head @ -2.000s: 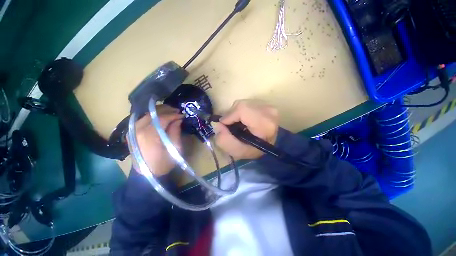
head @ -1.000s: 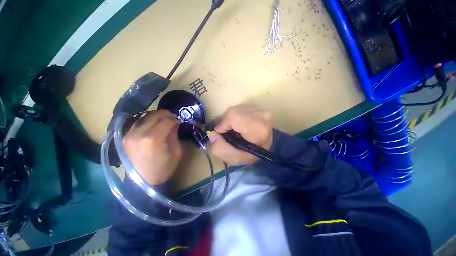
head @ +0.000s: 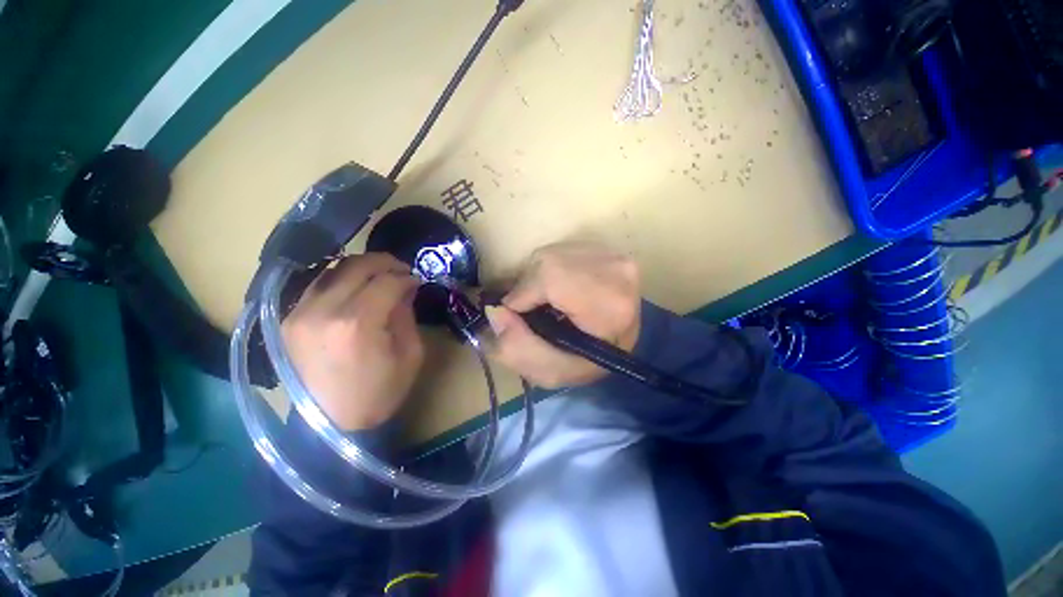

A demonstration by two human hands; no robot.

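Note:
An open round black ear cup (head: 410, 233) with a shiny silvery centre lies on the tan cardboard sheet. My left hand (head: 353, 341) is closed at the cup's lower left edge; what its fingertips pinch is partly hidden. My right hand (head: 571, 313) grips the black soldering iron (head: 589, 345), its tip end close to the thin wires (head: 458, 310) at the cup's lower edge. Two clear-silver hoops (head: 305, 434) curve around below my left hand. A black side housing (head: 329, 212) carries the boom microphone (head: 449, 97), which points up and away.
The cardboard sheet (head: 699, 222) bears a silvery wire bundle (head: 639, 93) and dark specks. A blue tray (head: 849, 175) stands at right. A blue bin (head: 921, 350) with hoops is below the bench edge. A black headband pad (head: 117, 198) and other headsets (head: 41, 397) lie at left.
The ear cup, side housing, boom and left hand have shifted left since the oldest frame, and the hoops have swung left. Since one second ago there is only slight hand movement.

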